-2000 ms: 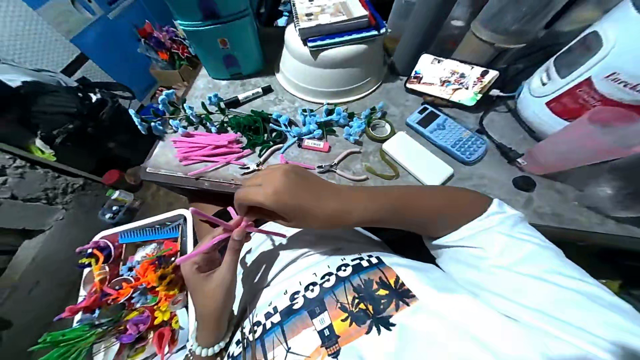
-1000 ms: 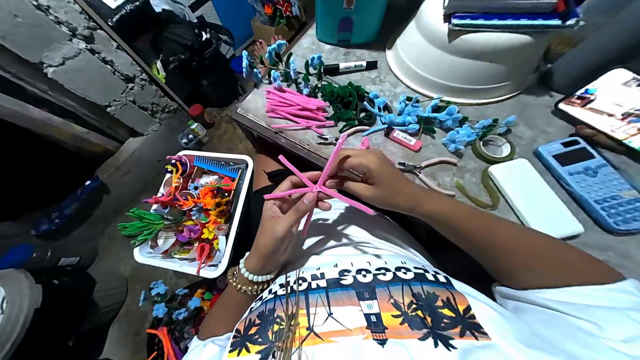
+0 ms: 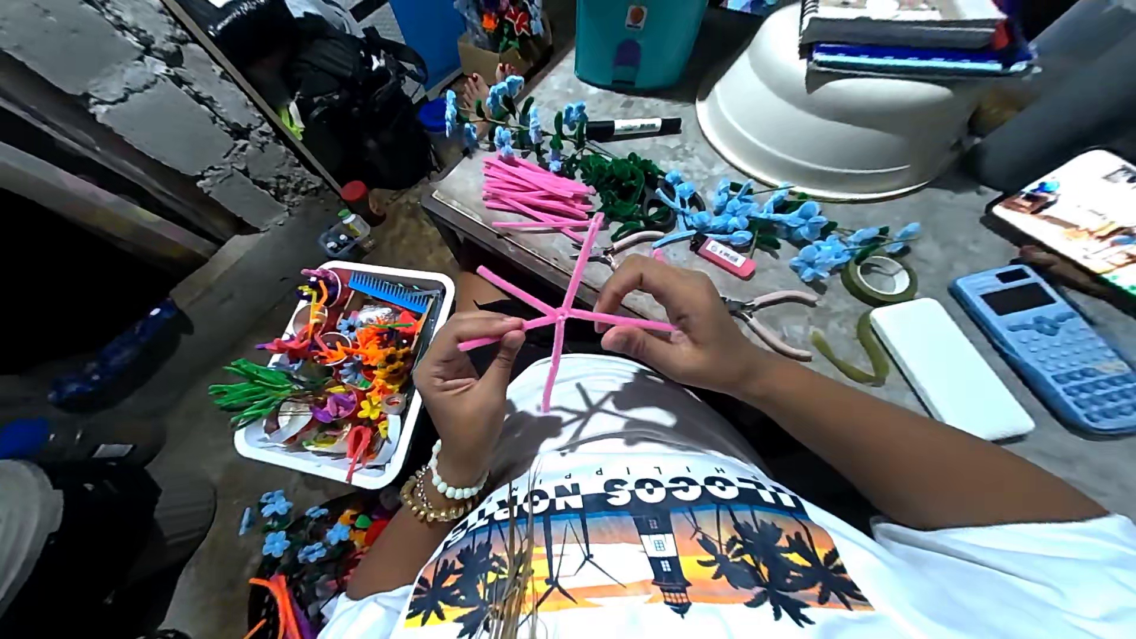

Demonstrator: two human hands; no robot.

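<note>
A star of pink pipe cleaners (image 3: 561, 314), its several arms joined at the middle, is held over my lap. My left hand (image 3: 470, 373) pinches the tip of its left arm between thumb and index finger. On the opposite side, my right hand (image 3: 679, 324) grips the arm that points right. Loose pink pipe cleaners (image 3: 537, 191) lie in a pile on the table's near left corner. Beside them are dark green pipe cleaners (image 3: 621, 182) and light blue pipe-cleaner flowers (image 3: 737, 213). Pliers (image 3: 763, 311) with pale pink handles lie close behind my right hand.
A white tray (image 3: 346, 475) of colourful pipe-cleaner flowers stands at the left. The table holds a black marker (image 3: 634, 128), green floral tape (image 3: 879, 277), a white power bank (image 3: 950, 368), a blue calculator (image 3: 1052, 346), a lit phone (image 3: 1078, 217), an upturned white basin (image 3: 834, 115) and a teal container (image 3: 639, 40).
The pink pipe cleaners, bunched between my fingers two seconds ago, are now spread into a star. My hands have moved apart to opposite arms of it. The view has shifted left.
</note>
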